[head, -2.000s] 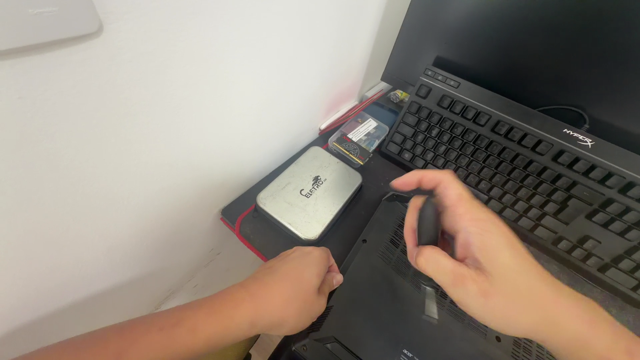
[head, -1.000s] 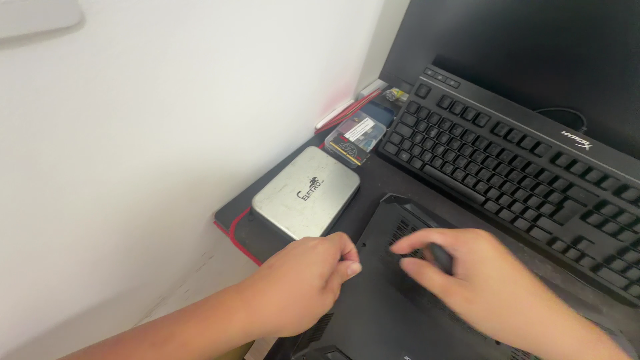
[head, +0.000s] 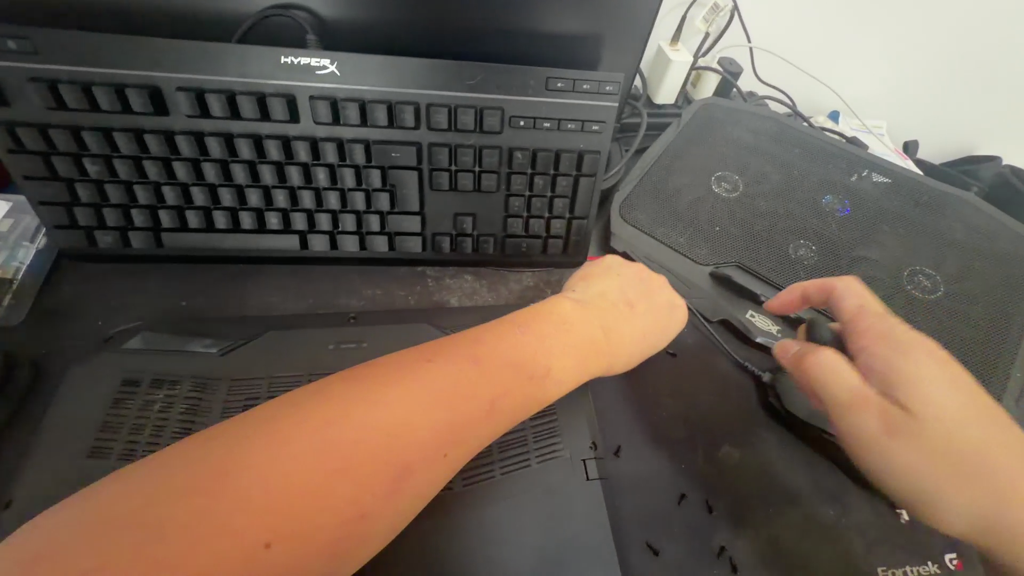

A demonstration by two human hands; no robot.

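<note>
My left hand (head: 628, 316) is curled into a fist over the dark desk mat, just left of the cooling pad; its fingertips and anything inside are hidden. Its forearm crosses above the vented underside of a black laptop (head: 512, 528). My right hand (head: 872, 360) has its thumb and forefinger apart and holds a black-handled tool (head: 822, 332) against the palm, above the pad's front edge. The tool's far end cannot be made out. Several small black screws (head: 682, 499) lie scattered on the mat right of the laptop.
A black HyperX keyboard (head: 320, 180) lies behind the laptop, before a dark screen (head: 480, 28). The mesh laptop cooling pad (head: 768, 216) is at right, with a corded black mouse (head: 792, 396) partly under my right hand. Cables and a white adapter (head: 670, 74) stand behind.
The view has swung far to the right. My left hand has moved from near the silver tin to beside the cooling pad, and my right hand has moved from the laptop to over the pad's edge.
</note>
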